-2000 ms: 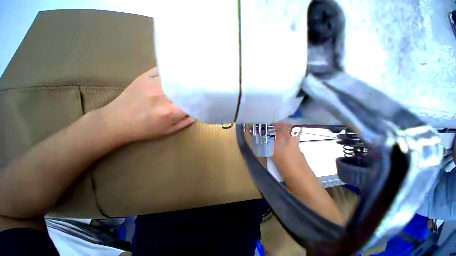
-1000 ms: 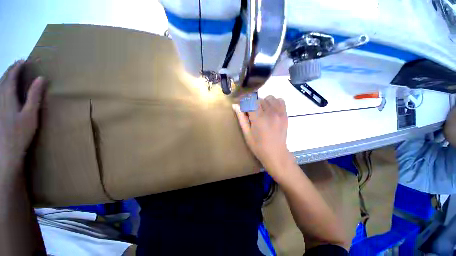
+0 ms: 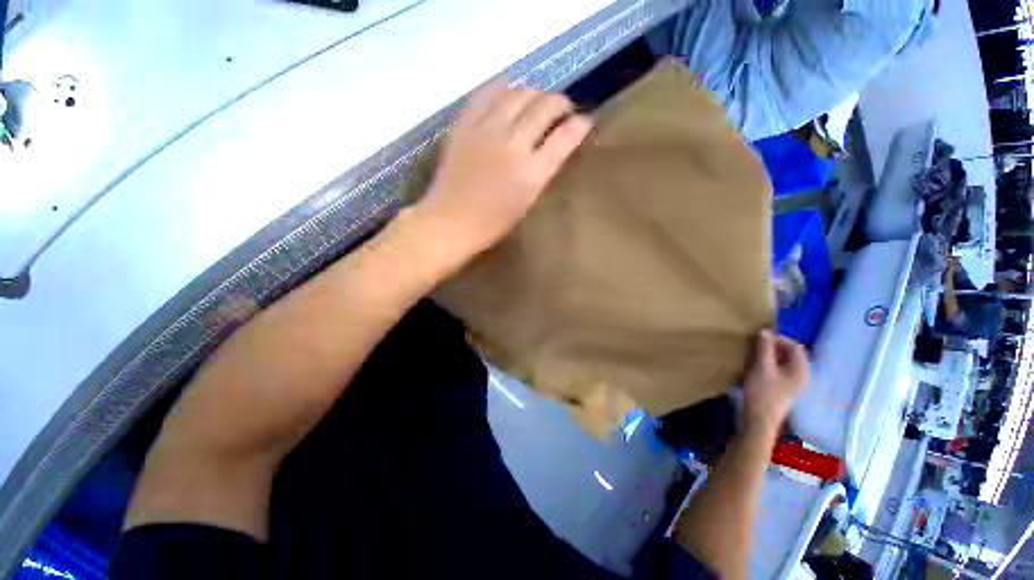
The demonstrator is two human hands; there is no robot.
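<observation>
A tan fabric panel point(image 3: 635, 249) is spread between my two hands, right of my lap and beyond the table's front edge. My left hand point(image 3: 499, 159) lies at the panel's upper left corner by the table edge, with its fingers bent over the fabric. My right hand point(image 3: 776, 368) pinches the panel's lower right edge between thumb and fingers. Smaller tan pieces point(image 3: 601, 406) show below the panel. The sewing machine head and needle are not in view.
The white machine table point(image 3: 227, 136) has a ruler strip point(image 3: 306, 215) along its front edge. Another person's light blue sleeve point(image 3: 805, 57) is at the top. Blue bins point(image 3: 799, 227), a red object point(image 3: 807, 459) and other workstations point(image 3: 879, 329) are at the right.
The view has swung right, away from the machine head. The panel under the needle is out of view. Both hands now hold a tan panel beside the table.
</observation>
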